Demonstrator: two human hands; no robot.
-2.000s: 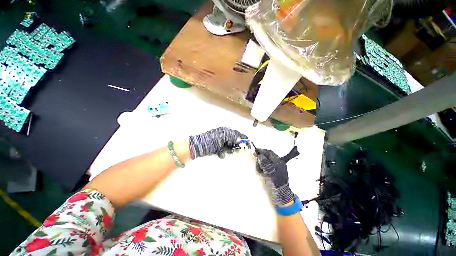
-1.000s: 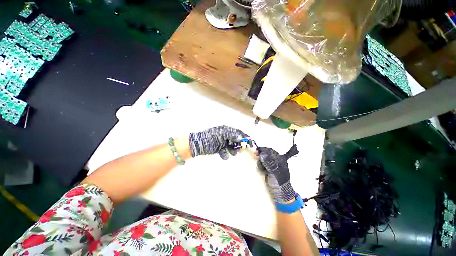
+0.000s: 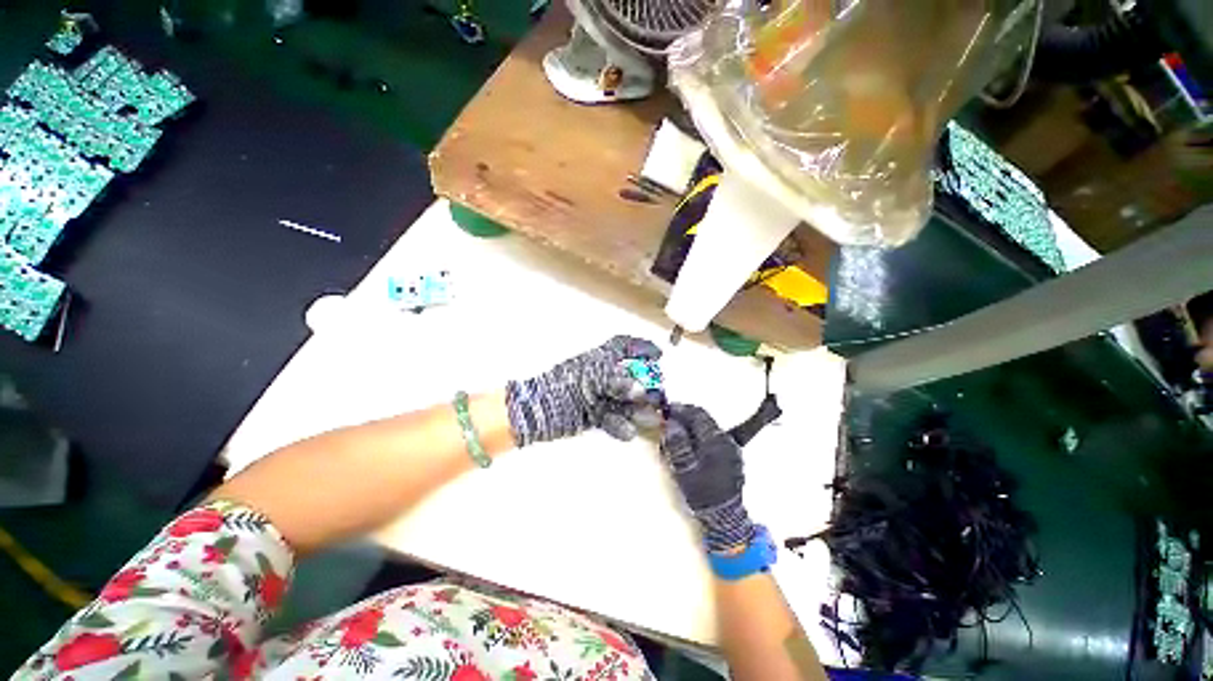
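My left hand (image 3: 585, 391), in a grey-black knitted glove, holds a small teal-and-white circuit board (image 3: 644, 375) between its fingers above the white board (image 3: 532, 492). My right hand (image 3: 705, 466), gloved with a blue band at the wrist, pinches a black cable (image 3: 760, 419) close to the near edge of the circuit board. The cable's thicker part sticks out to the right of the hand. The fingers hide where cable and board meet. The white nozzle (image 3: 725, 253) points down just above the hands.
Another circuit board (image 3: 419, 290) lies on the white board at the upper left. Many boards (image 3: 53, 186) lie on the black mat (image 3: 253, 253). A black cable pile (image 3: 938, 545) is at the right. Behind stand a wooden platform (image 3: 532, 146), a fan (image 3: 599, 73) and a slanted grey post (image 3: 1024, 326).
The circuit board has turned in my left hand and shows more of its teal face. My right hand has moved slightly left, below the board. The view has shifted slightly.
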